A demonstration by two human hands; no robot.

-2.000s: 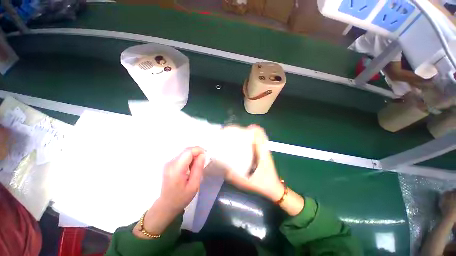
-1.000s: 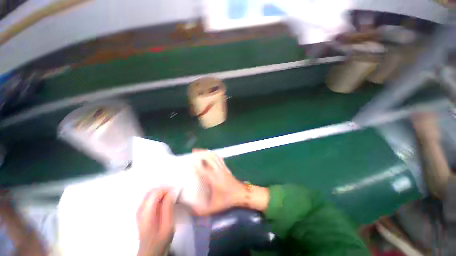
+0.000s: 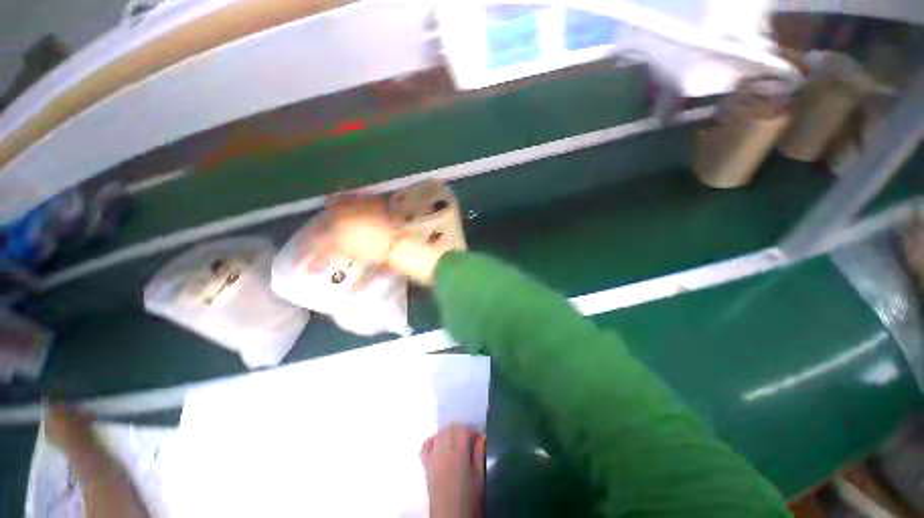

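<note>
My right hand (image 3: 370, 235), blurred and bright, is closed over the top of a wrapped canister (image 3: 355, 304) on the green belt. Its white covering hangs loose and part of its face shows. Another wrapped canister (image 3: 243, 309) stands to its left. A bare cream canister (image 3: 451, 225) stands just right of and behind my right hand, partly hidden by hand and sleeve. My left hand (image 3: 456, 465) lies at the right edge of the glaring white sheet stack (image 3: 304, 435); whether it grips a sheet is unclear.
Pale metal rails (image 3: 689, 283) edge the belt. Several tan canisters stand at the far right near a person in white (image 3: 699, 66) and a grey post (image 3: 861, 162). Another person's forearm (image 3: 96, 465) reaches over papers at the lower left. Clear plastic (image 3: 881, 298) lies on the right.
My right hand has moved from the stack forward to the belt with a wrapped canister. My left hand now rests at the stack's right edge. The camera view has also shifted.
</note>
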